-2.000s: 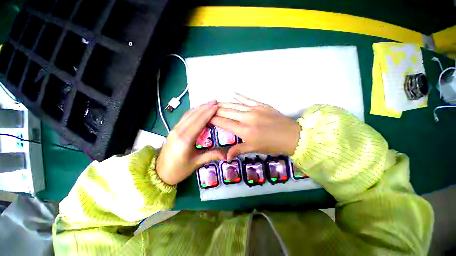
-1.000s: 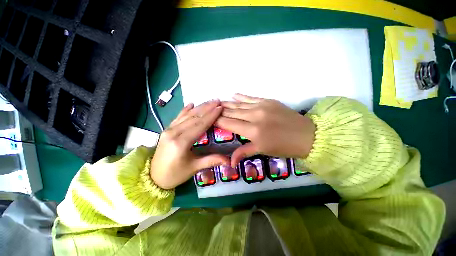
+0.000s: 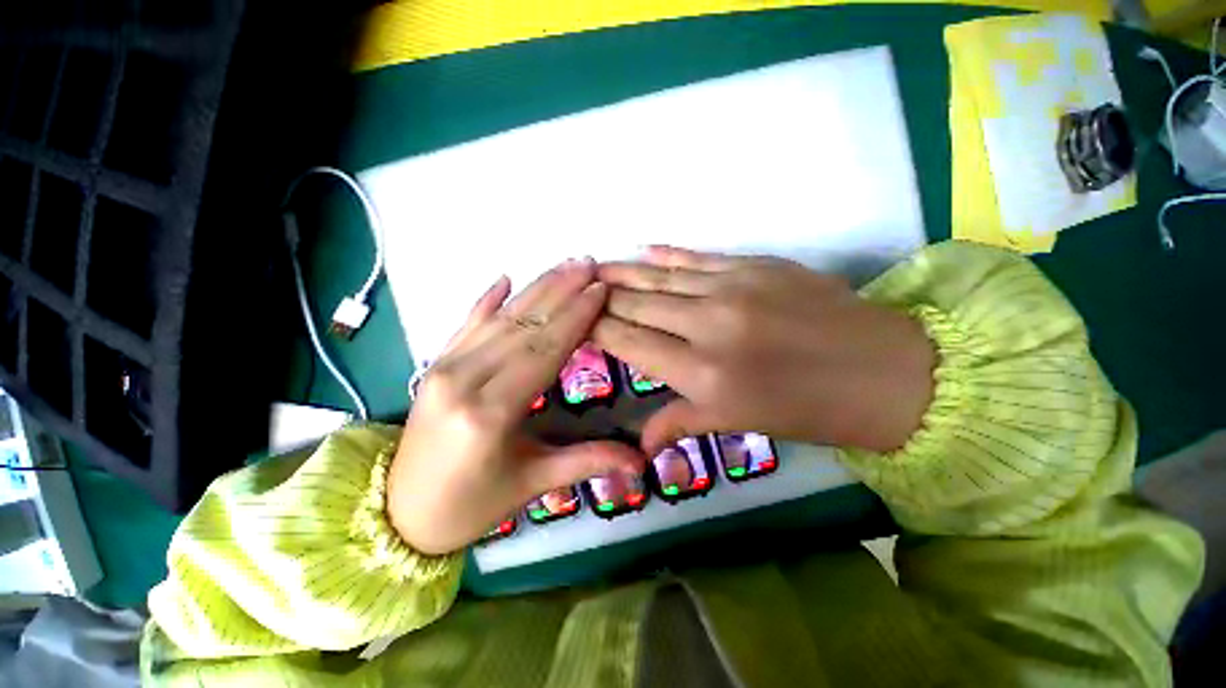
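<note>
Small smartwatch heads (image 3: pixel 682 466) with lit screens lie in two rows on a white foam mat (image 3: pixel 645 161). The screens show pink and purple pictures with green and red marks. My left hand (image 3: pixel 498 403) and my right hand (image 3: pixel 773 350) arch over the upper row, fingertips meeting and thumbs close together. Both hands are empty, fingers apart at the thumbs. They hide part of the upper row; two upper screens show between them. Whether the hands touch the watches cannot be told.
A black foam compartment tray (image 3: pixel 175 269) stands at the left. A white USB cable (image 3: pixel 347 316) and a white square pad (image 3: pixel 307 425) lie beside it. Yellow and white papers (image 3: pixel 1042 202) with a round dark metallic object (image 3: pixel 1096 148) lie right. A white adapter (image 3: pixel 1201 128) is far right.
The view has turned and shifted, so the mat appears tilted and the tray further left. My hands have moved right along the rows, still joined at the fingertips.
</note>
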